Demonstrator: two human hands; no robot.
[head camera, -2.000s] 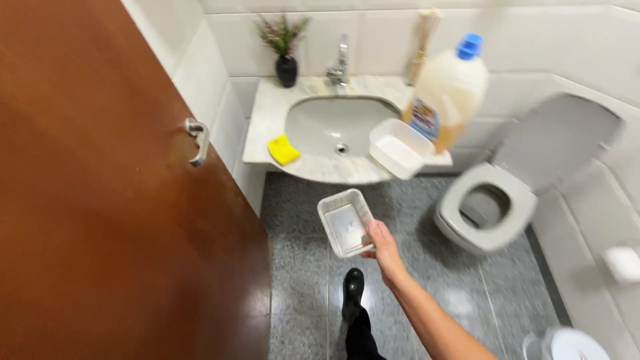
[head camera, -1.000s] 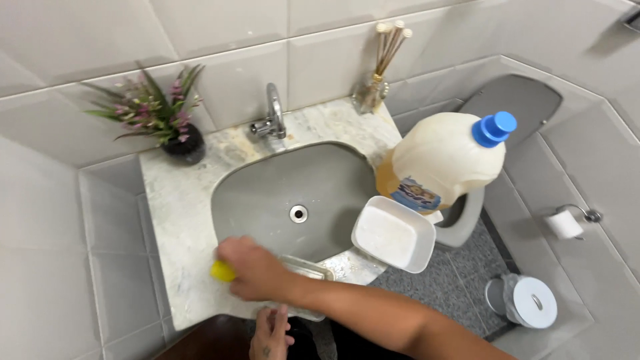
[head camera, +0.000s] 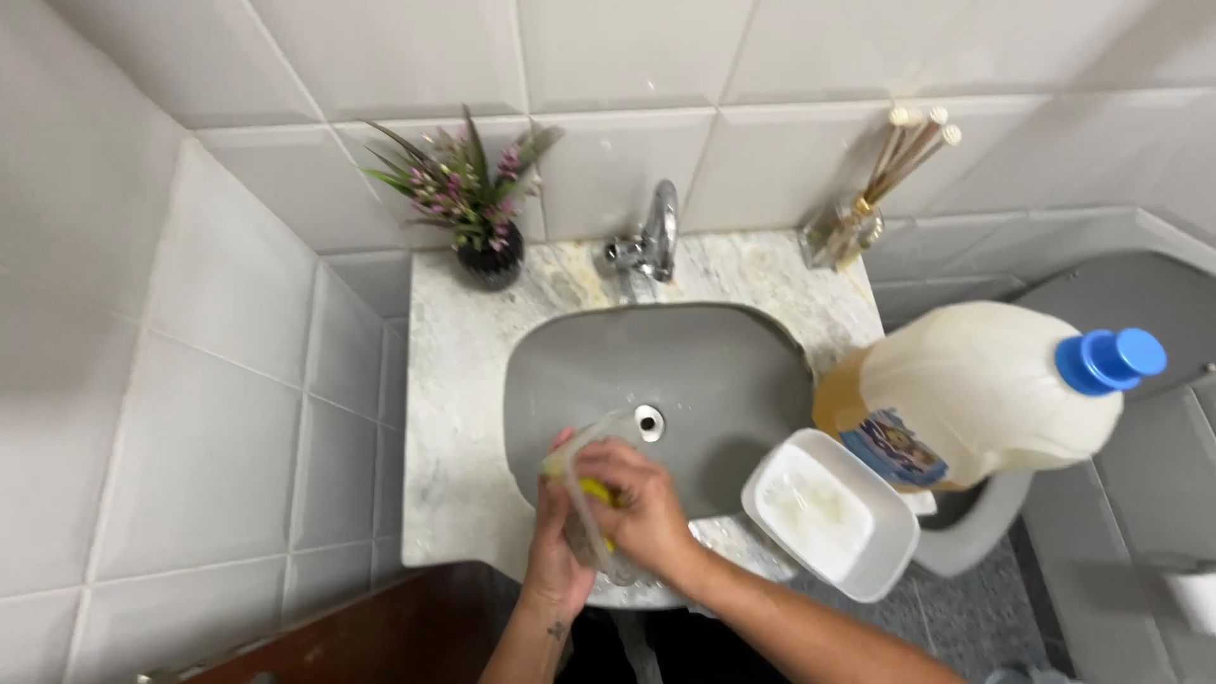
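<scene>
Over the near left part of the grey sink basin (head camera: 684, 351), my left hand (head camera: 556, 556) holds a clear plastic container (head camera: 584, 518) tilted on its side. My right hand (head camera: 641, 503) reaches inside it, gripping a yellow sponge (head camera: 598, 491) that shows between the fingers. A white plastic tub (head camera: 822, 513) with a little cloudy liquid sits at the counter's right front edge. Right behind it stands a large jug (head camera: 978, 389) with a blue cap and amber liquid low inside. The chrome faucet (head camera: 660, 233) is behind the basin, with no water seen running.
A dark vase with purple flowers (head camera: 489, 256) stands at the back left of the marble counter (head camera: 456, 427). A reed diffuser (head camera: 841, 233) is at the back right. The toilet (head camera: 988, 532) lies beyond the jug, and tiled walls rise behind and to the left.
The yellow sponge, first on the counter's left, was picked up by my right hand and is now inside the clear container. My left hand has taken hold of that container. The view has moved closer over the sink.
</scene>
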